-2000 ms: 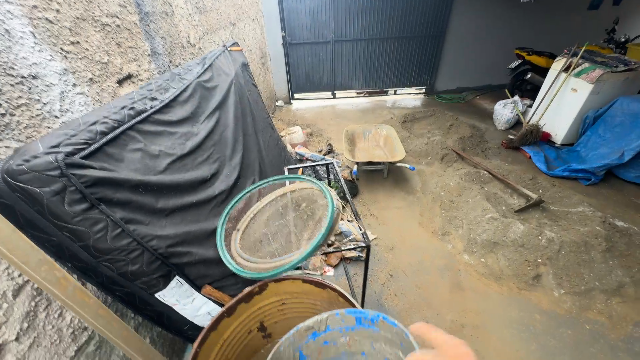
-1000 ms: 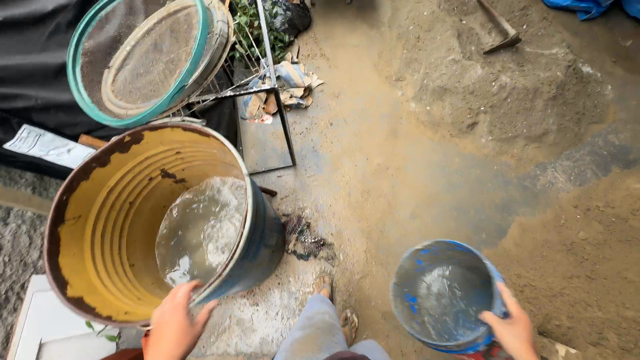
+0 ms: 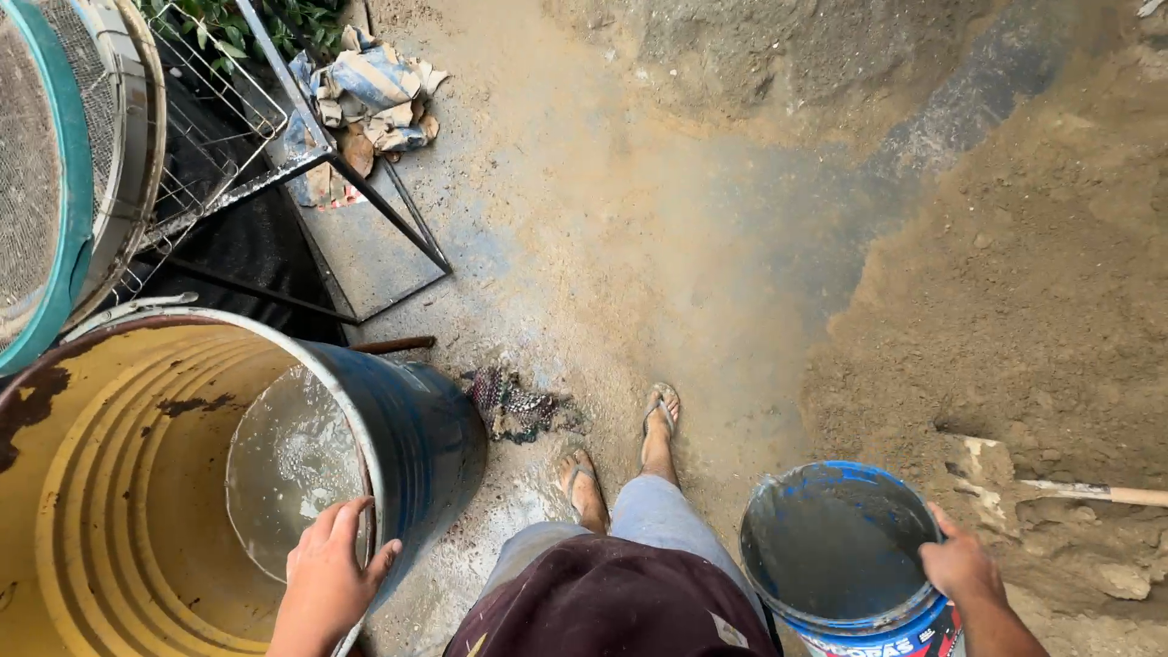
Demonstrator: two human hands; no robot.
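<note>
A large metal drum, blue outside and yellow with rust patches inside, stands at the lower left with cloudy water at its bottom. My left hand rests on the drum's near rim, fingers over the edge and thumb outside. At the lower right, my right hand grips the rim of a blue plastic bucket. The bucket's inside is wet and grey; how much it holds I cannot tell.
Round sieves lie at the upper left beside a black metal frame and torn paper sacking. A wet rag lies near my feet. Sand heaps and a shovel are at the right.
Two seconds ago the bucket was in front of the drum; now it is at my right side. My left hand has come onto the drum's rim. The view has tilted down.
</note>
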